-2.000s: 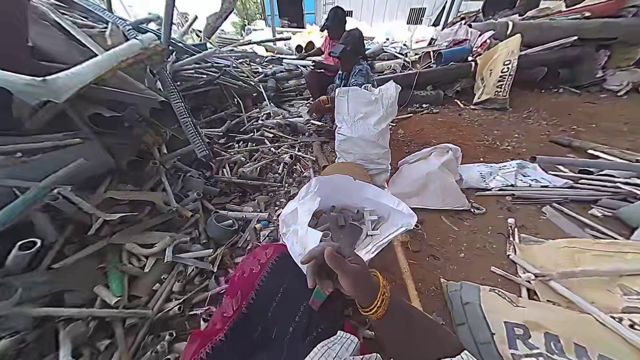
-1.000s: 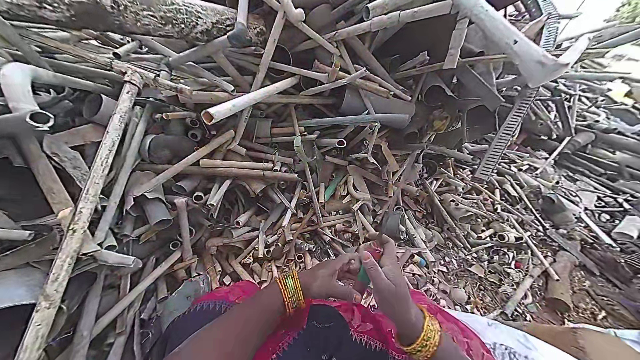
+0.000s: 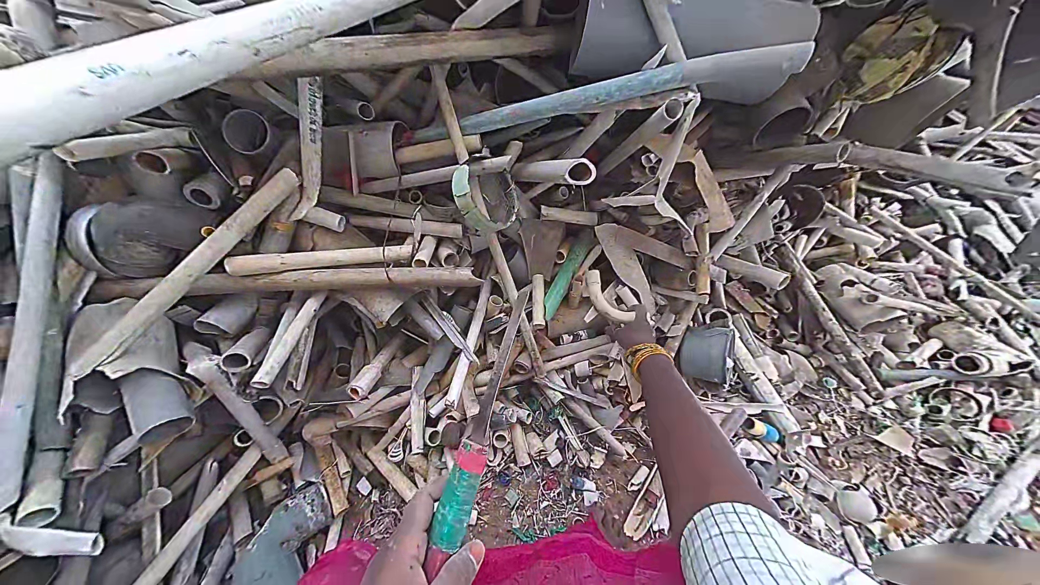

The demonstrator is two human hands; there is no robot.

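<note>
My left hand (image 3: 426, 540), low in the view, is closed around the green and red wrapped handle of a long-bladed knife (image 3: 497, 370), its worn blade pointing up and away over the pile. Out to the right, my right hand (image 3: 635, 329) reaches into the heap, its fingers at the lower end of a curved, cream plastic pipe piece (image 3: 603, 299); the fingertips are partly hidden, but they appear closed on it. A green pipe piece (image 3: 569, 276) lies just left of that bend, and a grey pipe section (image 3: 706, 354) sits right of my wrist.
A thick white pipe (image 3: 187, 61) crosses the upper left. Behind the hands lies a blue-grey pipe (image 3: 569, 101) with a flared end. Split pipes and broken plastic pieces are heaped all around. Littered soil (image 3: 552, 496) shows by the magenta cloth (image 3: 569, 561) on my lap.
The view has swung from the white sack to the pipe heap. One second ago my hands were close together; now my right hand is stretched out to the curved pipe piece.
</note>
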